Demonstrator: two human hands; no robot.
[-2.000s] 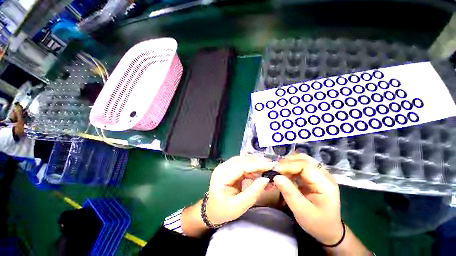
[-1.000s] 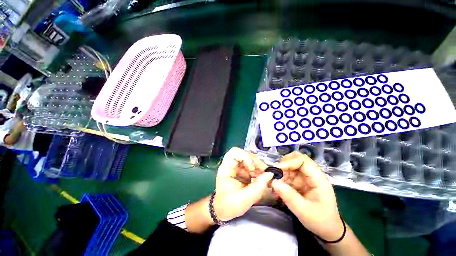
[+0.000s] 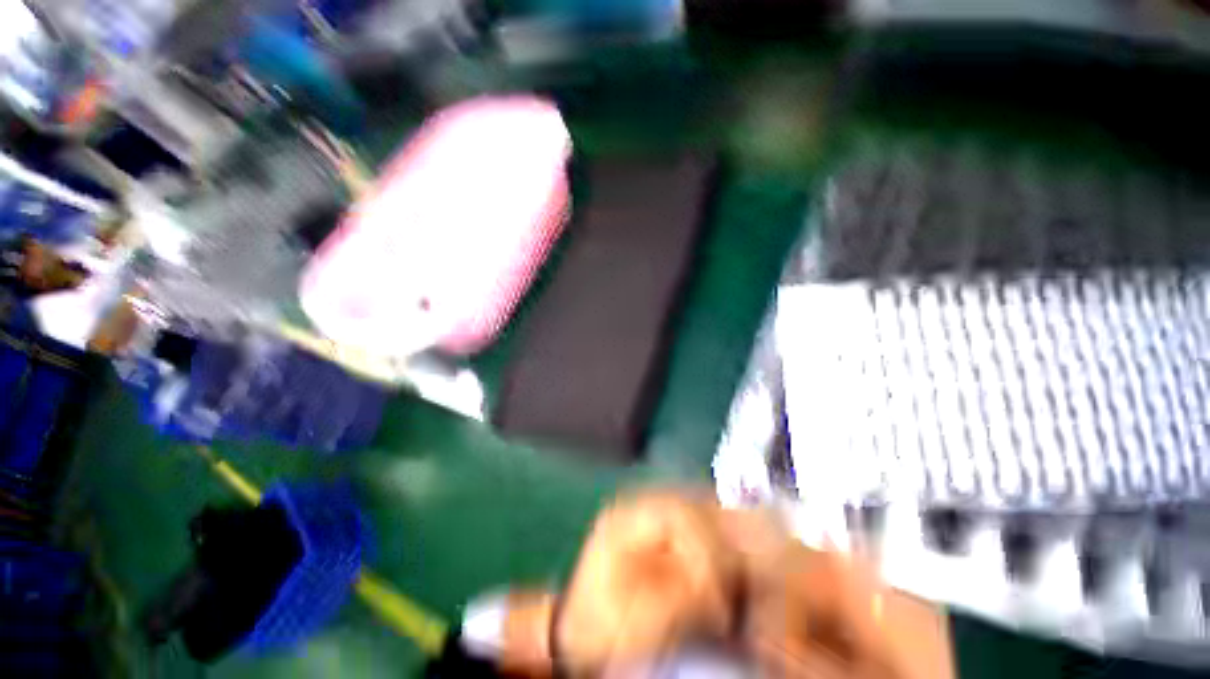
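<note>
The frame is strongly blurred. My left hand [image 3: 648,577] and my right hand [image 3: 836,604] are close together at the bottom centre, below the bench edge, partly cut off by the lower border. Their fingers and anything between them cannot be made out. The white release liner sheet [image 3: 829,398] lies on the clear blister tray [image 3: 975,212] at the right; its rings show only as smeared rows. Some tray pockets show below the sheet.
A pink and white basket [image 3: 524,252] stands left of a long dark pad [image 3: 617,305] on the green bench. Another clear tray [image 3: 246,232] lies further left. Blue crates [image 3: 312,570] are on the floor at lower left. Part of a person [image 3: 80,312] shows at the far left.
The view has swung, so the bench items appear shifted right and the hands lower in the picture. The small round black part seen between my fingertips before is no longer discernible.
</note>
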